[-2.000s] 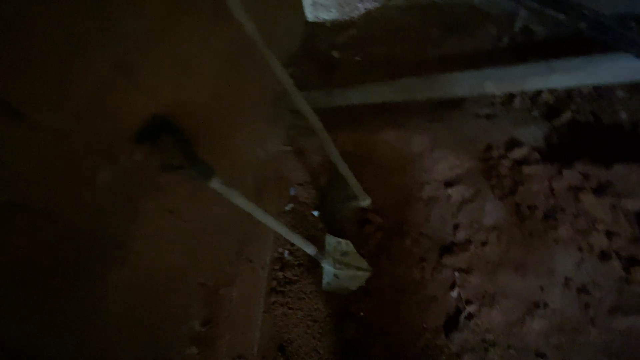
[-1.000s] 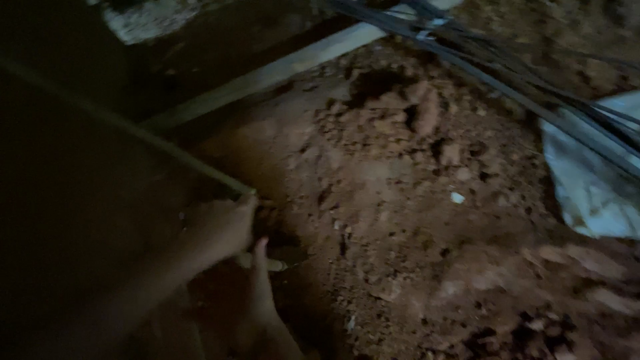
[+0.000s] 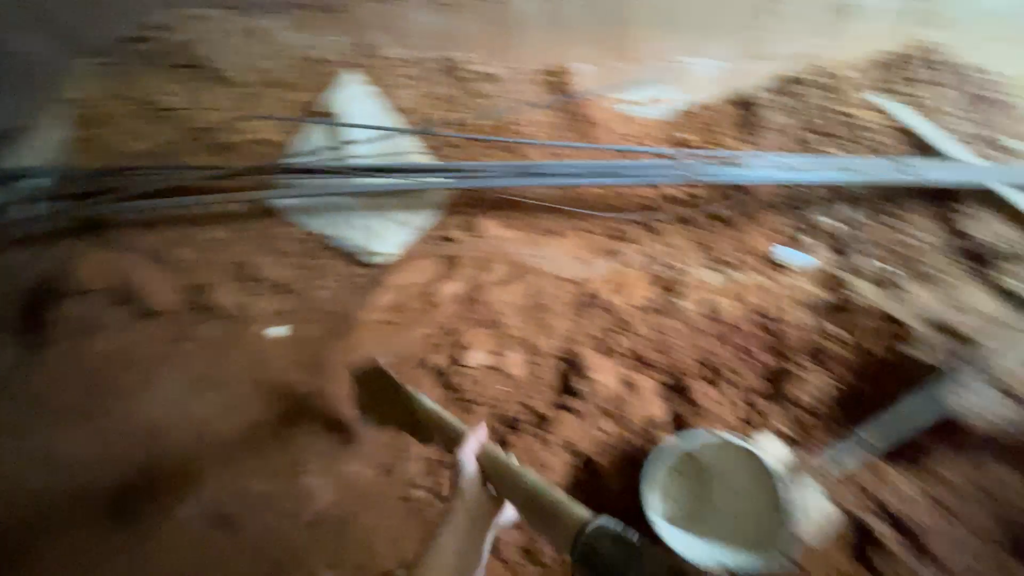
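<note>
My left hand (image 3: 484, 480) is closed around the wooden handle of a short shovel (image 3: 448, 424), close to its blade. The blade points up and left over reddish soil; its edges are blurred. From the hand the handle slants down and right to a dark end part (image 3: 608, 544) at the bottom edge. My right hand is not in view. Right of the handle stands a round, pale bucket (image 3: 652, 504) with greyish-brown matter inside.
Long thin bars or pipes (image 3: 560, 172) cross the scene above the soil, over a white sheet or sack (image 3: 368, 224). A pale strip (image 3: 920, 128) lies at upper right. Grey pipe-like piece (image 3: 888, 424) sits beside a dark hollow right of the bucket. Loose clods cover the ground.
The view has swung far to the right. The shovel lay unheld two seconds ago; two hands reached down by it a second ago, and my left hand now grips it.
</note>
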